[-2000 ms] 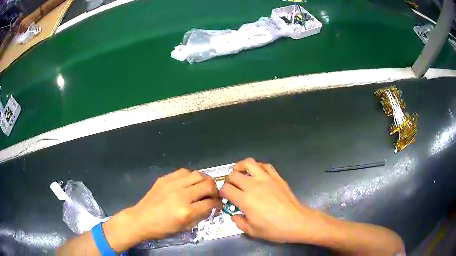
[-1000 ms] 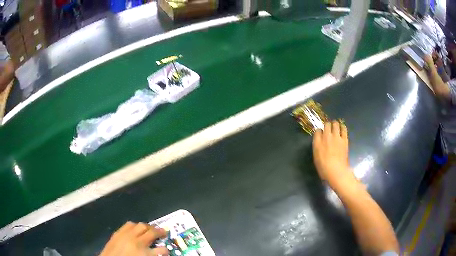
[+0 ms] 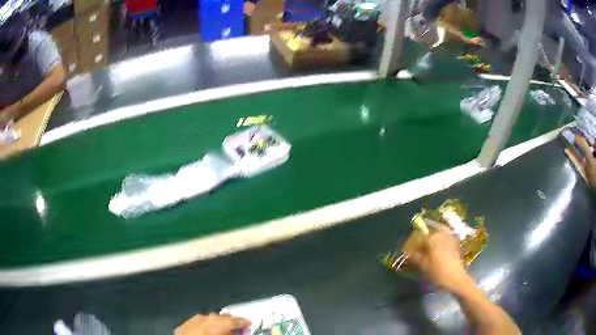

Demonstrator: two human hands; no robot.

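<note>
A white base housing (image 3: 264, 307) lies open side up at the bottom edge, cut off by it, with green circuit board parts inside. My left hand (image 3: 212, 324) rests on its left side, mostly cut off; its fingertips are not clear. My right hand (image 3: 436, 254) is at the left side of the gold and white bundle of cable assemblies (image 3: 472, 241). Its fingers are closed on a cable assembly (image 3: 420, 224), whose yellow-gold bar sticks out above the fingers. The hand is blurred.
A bagged unit (image 3: 183, 186) with an open white housing (image 3: 257, 152) lies on the green conveyor belt (image 3: 340, 150). A grey post (image 3: 513, 91) stands at the belt's near edge. A person (image 3: 33, 72) sits at far left, and another person's hand shows at the right edge.
The view has swung since the earliest frame. My right hand has left the housing, reached the bundle and drawn a cable assembly to its left. My left hand stays at the housing.
</note>
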